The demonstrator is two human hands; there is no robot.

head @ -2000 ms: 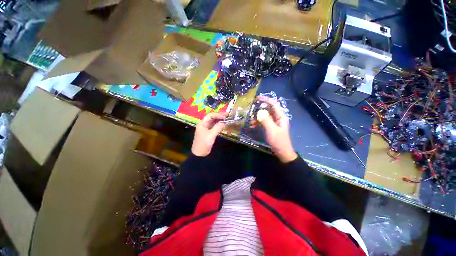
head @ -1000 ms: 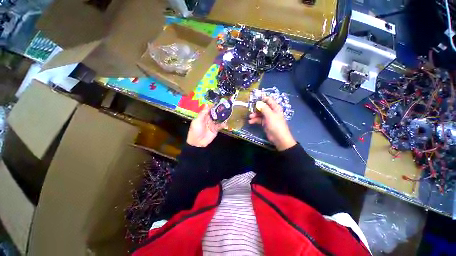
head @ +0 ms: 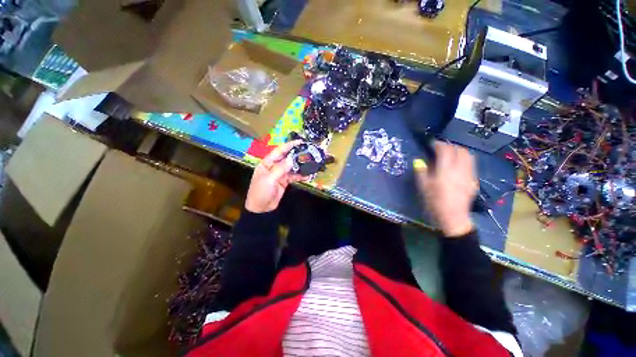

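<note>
My left hand [head: 270, 180] holds a round black motor unit [head: 308, 160] with silvery parts above the front edge of the bench. My right hand [head: 448, 183], blurred, is over the electric screwdriver [head: 481, 201] on the dark mat. The hand hides most of the tool, and its grip on it cannot be made out. A yellow band shows on a right finger. A small pile of shiny silver-white brackets [head: 381, 150] lies on the mat between my hands.
A heap of black parts [head: 342, 90] lies behind the brackets. A screw feeder [head: 496, 90] stands behind my right hand. Wired assemblies [head: 586, 181] are heaped at right. A shallow carton [head: 268, 122] holding a bag [head: 244, 87] is at left. A large carton [head: 104, 258] stands below the bench.
My right hand has left the bracket pile and moved right to the screwdriver. My left hand still holds the motor unit, moved slightly left and turned.
</note>
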